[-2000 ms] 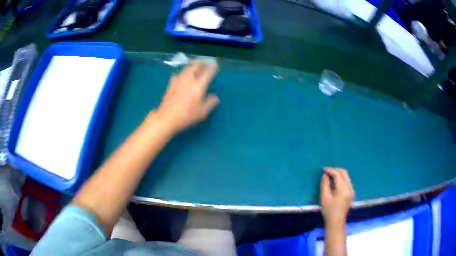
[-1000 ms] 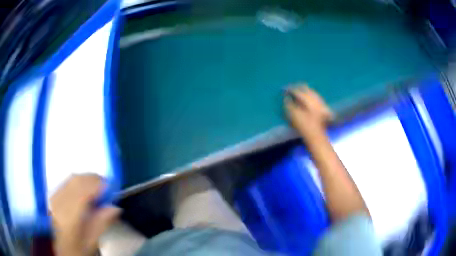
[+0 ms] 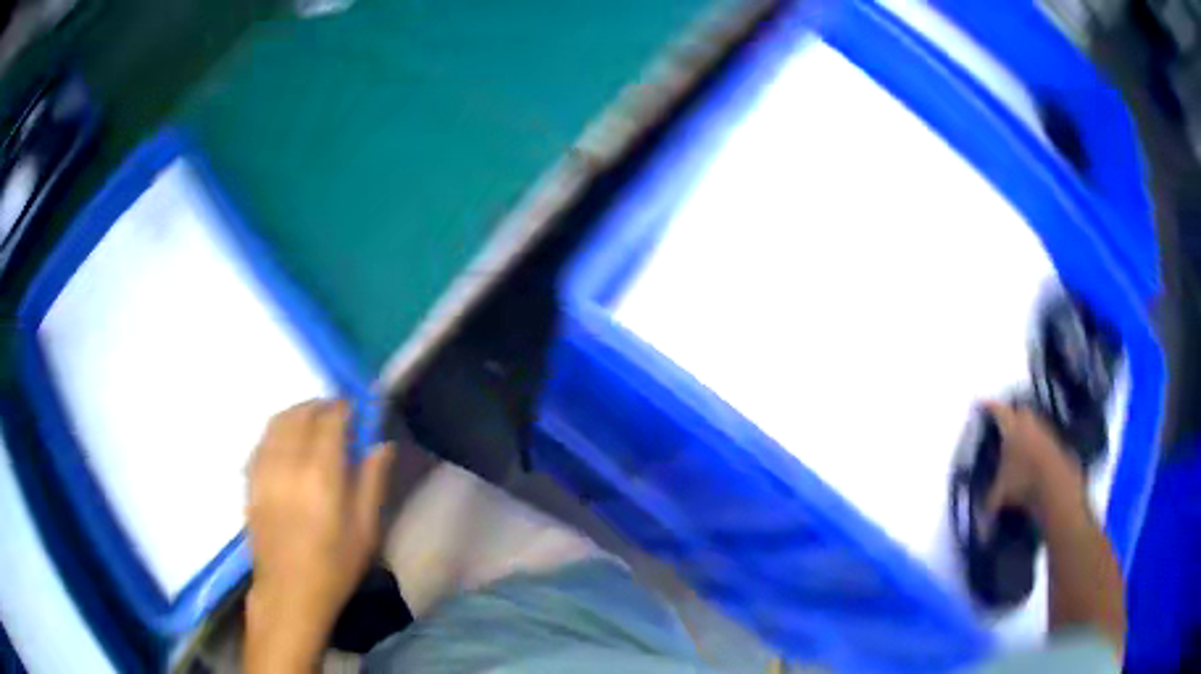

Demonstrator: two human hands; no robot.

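Note:
My left hand (image 3: pixel 312 481) holds the near right corner of a blue tray (image 3: pixel 270 250) lined with a white sheet, at the left. The fingers lie over the rim and the thumb is outside it. My right hand (image 3: pixel 1034 461) is inside a large blue parts bin (image 3: pixel 777 494) at the right, closed on black headphones (image 3: pixel 1001 560). The headphones lie at or just above the bin's white sheet (image 3: pixel 843 277); the blur hides which. More black headphones (image 3: pixel 1080 375) lie beyond the hand, by the bin's far wall.
The green bench (image 3: pixel 395 145) lies between tray and bin, with its pale edge (image 3: pixel 527 217) running diagonally. A small clear object (image 3: pixel 323 7) is cut off at the top. Another blue container (image 3: pixel 1120 145) stands past the bin. A tray with dark contents (image 3: pixel 40 158) is at far left.
The view has swung towards the right-hand bin. My right hand has moved from above the bench into the bin and taken hold of headphones. My left hand remains at the left tray's rim.

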